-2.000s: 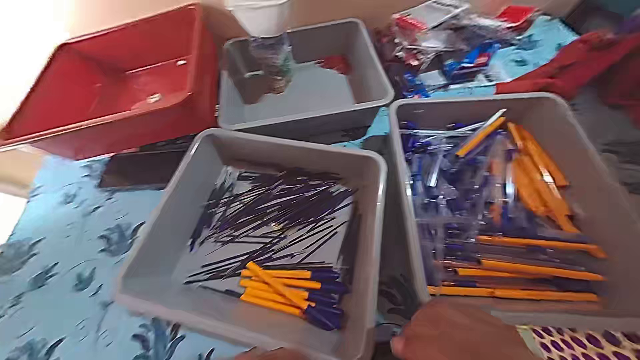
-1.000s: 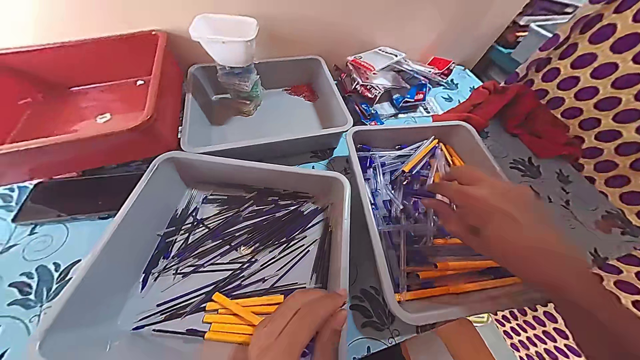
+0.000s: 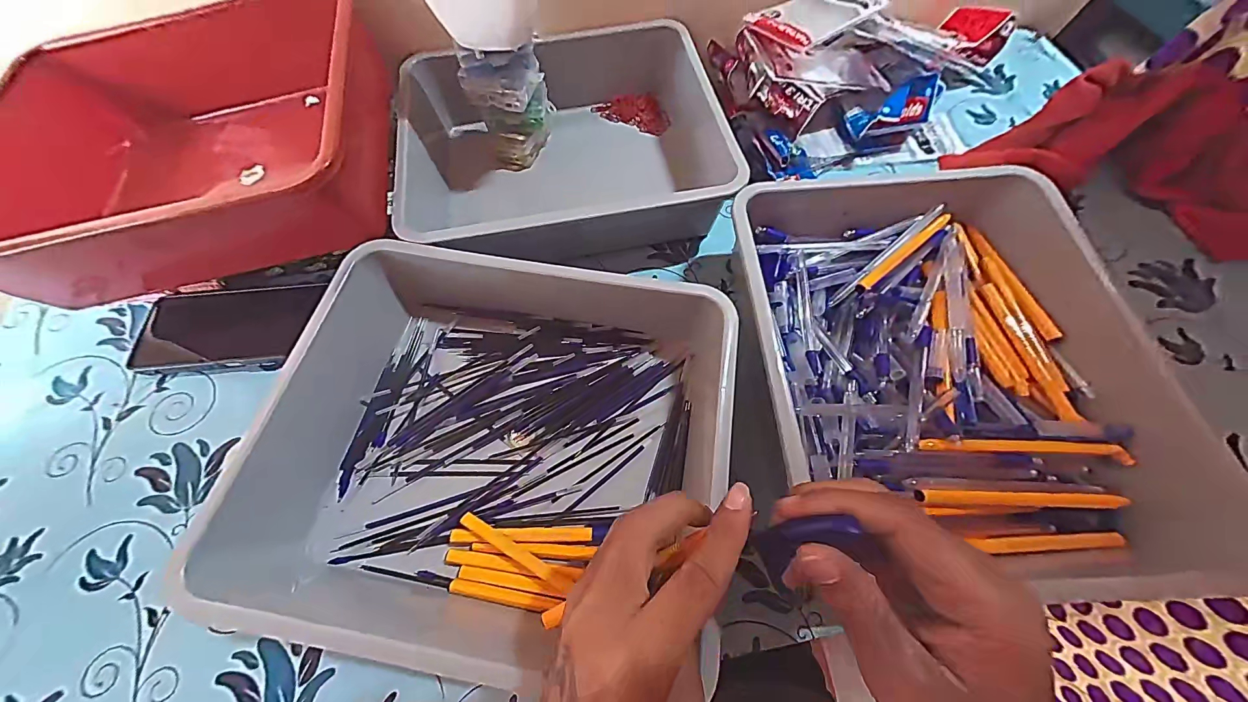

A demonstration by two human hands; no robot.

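Observation:
My left hand (image 3: 648, 585) is over the near right corner of the left grey tray (image 3: 205, 546), its fingers closed on an orange pen part. Close to its right, my right hand (image 3: 897, 585) pinches a dark blue pen cap (image 3: 814, 534) at the near left corner of the right grey tray (image 3: 1150, 390). The left tray holds many dark ink refills (image 3: 546, 390) and several orange pens (image 3: 507, 565) at its near side. Clear pen barrels with blue parts (image 3: 829, 331) and orange pens (image 3: 1024, 498) fill the right tray.
A third grey tray (image 3: 565, 229) holds red bits and a stack of clear cups. Beside it are a red tub (image 3: 361, 146) and a dark phone (image 3: 229, 327). Plastic packets (image 3: 809, 73) and red cloth (image 3: 1053, 122) lie at the back right.
My right hand has come out of the right tray to beside my left hand and now holds a blue cap. My left hand has moved up at the tray's near corner.

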